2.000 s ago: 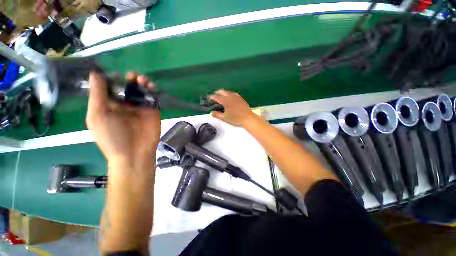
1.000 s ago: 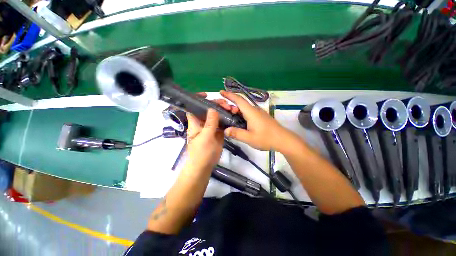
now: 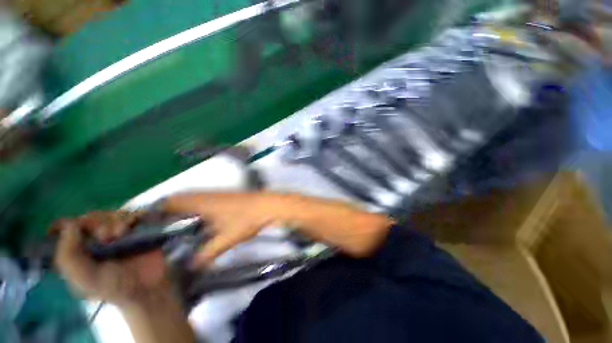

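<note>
The view is strongly blurred. A dark hair dryer handle (image 3: 144,240) lies slantwise between my hands at the lower left; its head cannot be made out. My left hand (image 3: 107,258) is wrapped around the handle. My right hand (image 3: 225,218) is at the handle's right end, fingers above and thumb below; the exact grip is smeared. Another dark tube (image 3: 258,271) lies on the white mat (image 3: 208,177) below my right forearm.
A row of dryers (image 3: 376,151) slants up to the right, heads towards the green belt (image 3: 154,127). A small dark cord bundle (image 3: 201,151) shows at the belt's near edge. A cardboard box (image 3: 570,254) is at the lower right. A blue shape is at the right edge.
The view has swung right and tilted, so the dryer row now slants and the cardboard box shows. My hands and the held dryer now appear lower left; the dryer's ring is no longer visible.
</note>
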